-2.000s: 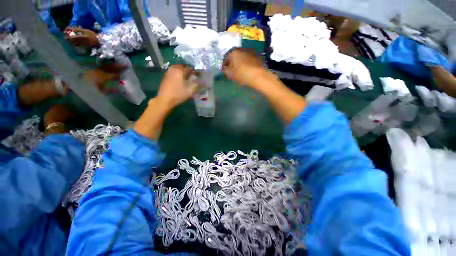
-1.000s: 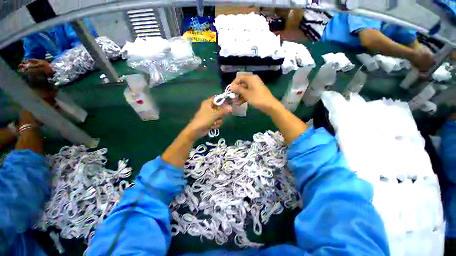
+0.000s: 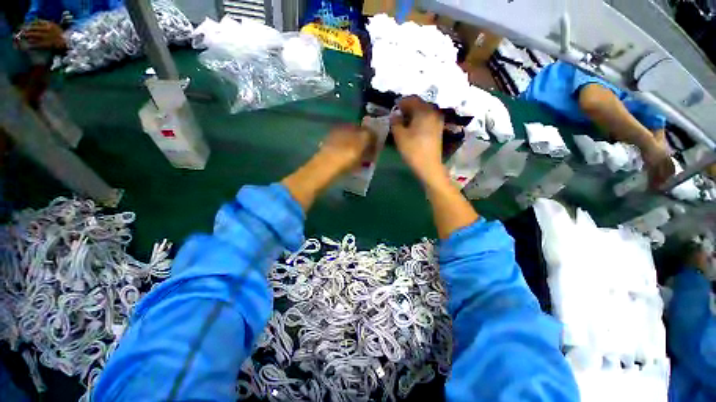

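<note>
A white retail box [image 3: 360,174] with a red mark stands on the green surface in front of me. My left hand [image 3: 349,147] is at its left side, blurred, its fingers against the box. My right hand [image 3: 418,129] is at the box's upper right, fingers bent near its open top; whether it holds anything is not clear. A wide heap of coiled white cables [image 3: 365,314] lies between my forearms. No cable shows clearly in either hand.
Another open box [image 3: 179,137] stands left. More boxes [image 3: 469,162] stand right. A clear plastic bag [image 3: 271,67], stacked white pouches [image 3: 416,63] and a second cable heap [image 3: 67,275] lie around. White stacks [image 3: 600,290] are right. Other workers' arms [image 3: 620,122] reach in; a metal post [image 3: 151,39] rises left.
My hands have moved from holding a coiled cable between them to the box in front. The cable no longer shows there. The view has shifted, and the box at left now appears farther left.
</note>
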